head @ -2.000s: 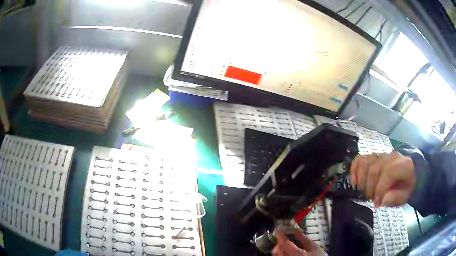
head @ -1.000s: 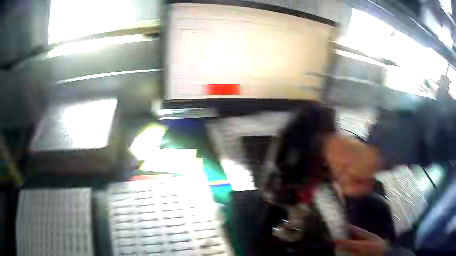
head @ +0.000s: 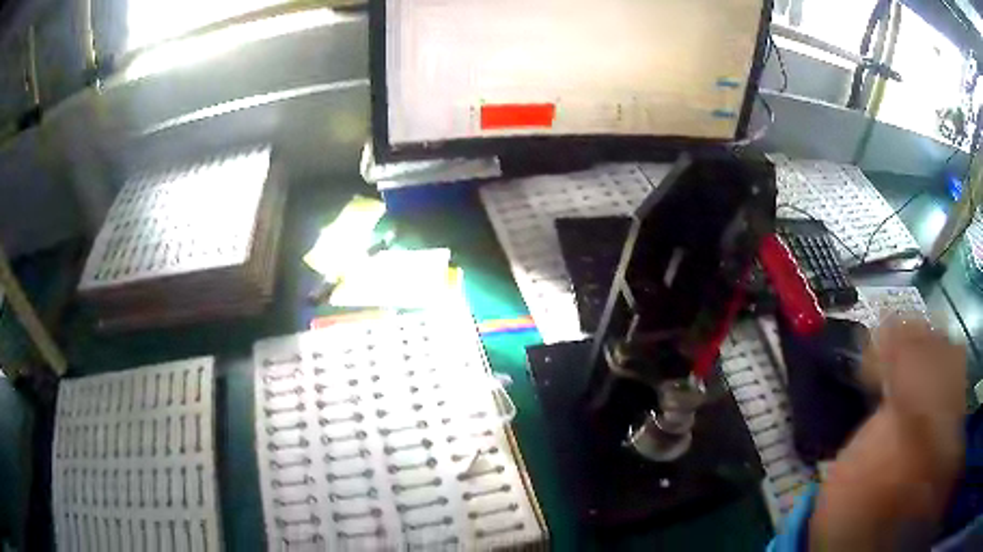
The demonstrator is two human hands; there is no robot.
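Observation:
The black upright test fixture [head: 690, 259] stands on its black base plate [head: 582, 464] with no hand on it. Its thick red clamp handle [head: 792, 286] sticks out to the right and is free. The silvery metal nest [head: 679, 401] sits low on the fixture above a shiny round metal piece [head: 660, 437]. I cannot make out a part in the nest. Blurred skin of a hand [head: 900, 431] shows at the lower right, beside a blue cuff and a dark sleeve. Both hands may overlap here; I cannot tell which is which or what is held.
A white tray [head: 372, 431] with rows of dark dumbbell shapes lies left of the fixture, a second tray [head: 135, 464] at far left. A tray stack [head: 183, 232] stands behind. The monitor [head: 571, 65] shows a red block. The keyboard [head: 814, 259] and black mouse pad [head: 819, 377] lie right.
The hands have come off the fixture and moved to the lower right. The red handle, earlier mostly hidden, now stands clear. The camera view has levelled out and shifted.

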